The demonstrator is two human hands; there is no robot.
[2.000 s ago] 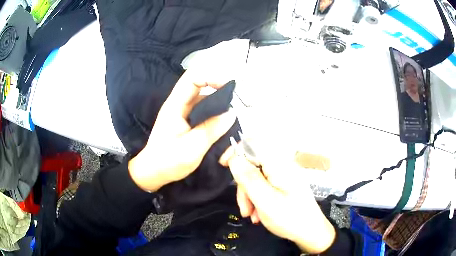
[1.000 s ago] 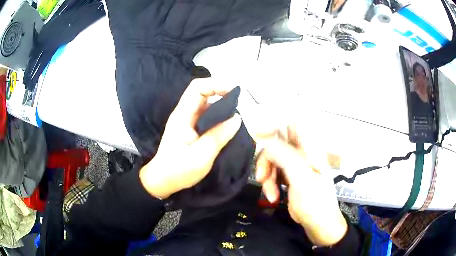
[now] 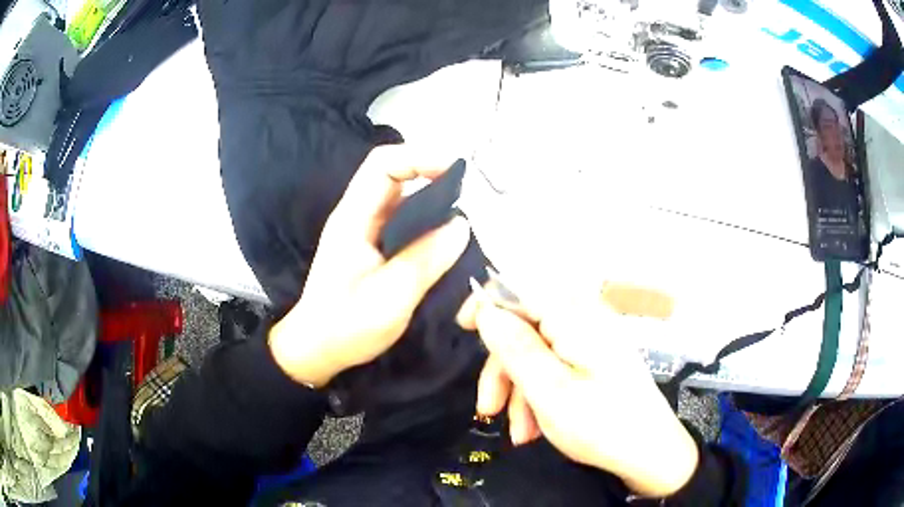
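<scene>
The large black garment [image 3: 287,129] spreads over the left of the white table and down to the near edge. My left hand [image 3: 372,267] is shut on the garment and pinches a folded black flap between thumb and fingers. My right hand [image 3: 565,386] is just right of it, shut on small thread snips [image 3: 493,287]. Two pale pointed tips stick out towards the garment's edge, slightly apart. The rest of the snips is hidden in my fingers. I cannot tell whether the tips touch the cloth.
The sewing machine [image 3: 833,40] stands at the upper right. A smartphone [image 3: 831,168] leans near it. A tan label [image 3: 637,299] lies on the table. A black cord [image 3: 758,337] and a green strip [image 3: 826,337] reach the near edge. A red stool [image 3: 139,337] is at the lower left.
One second ago my right hand was blurred and farther from the flap, with no tips showing. Now it is lower, and the snips' tips show near the cloth. My left hand keeps its hold.
</scene>
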